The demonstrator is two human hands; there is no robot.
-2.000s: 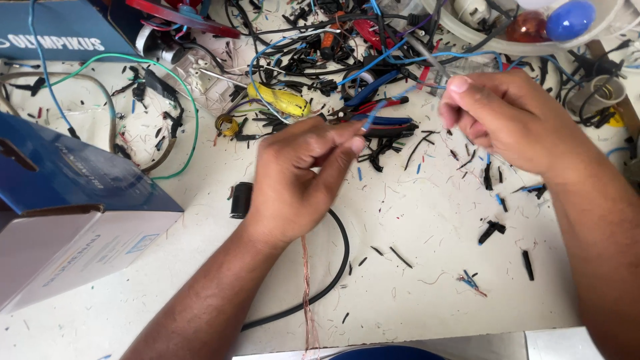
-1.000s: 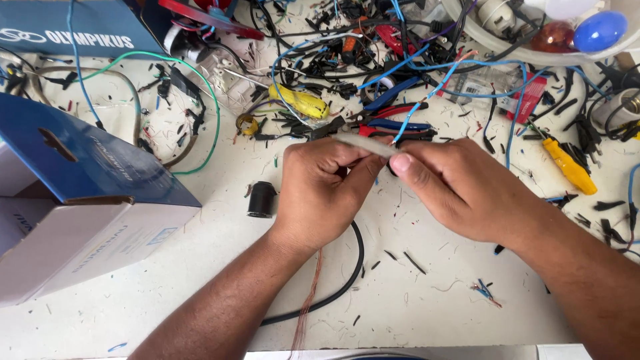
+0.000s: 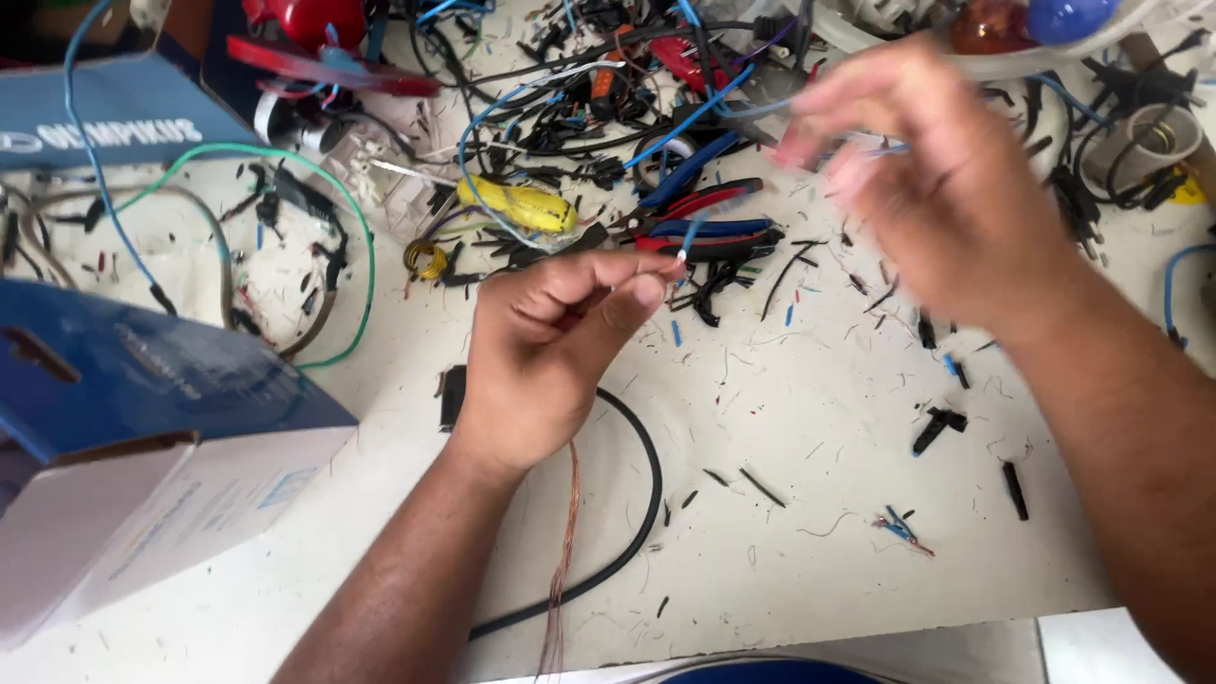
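Between thumb and forefinger, my left hand [image 3: 560, 351] pinches the end of a thin wire whose blue insulation [image 3: 692, 236] shows just past the fingertips. A strand of bare copper wire [image 3: 572, 503] hangs below that hand toward the table's front edge. My right hand [image 3: 926, 180] is raised at the upper right and blurred; a light blue wire runs by its fingers, and whether they grip it cannot be told. Pliers with red and blue handles [image 3: 712, 228] lie just behind the left fingertips. A black cable [image 3: 654, 475] curves beside my left wrist, near a black plug-like piece [image 3: 453, 399].
A blue and white cardboard box [image 3: 180, 418] stands at left. A yellow-handled tool [image 3: 518, 204], tangled wires and a red part [image 3: 332, 71] lie behind. A tub [image 3: 978, 65] holds coloured bulbs at the upper right. Wire scraps [image 3: 902, 530] are scattered over the white table.
A second ago my hands were together on a grey cable; now they are apart, with my right hand up and to the right. The yellow tool seen at right then is out of sight.
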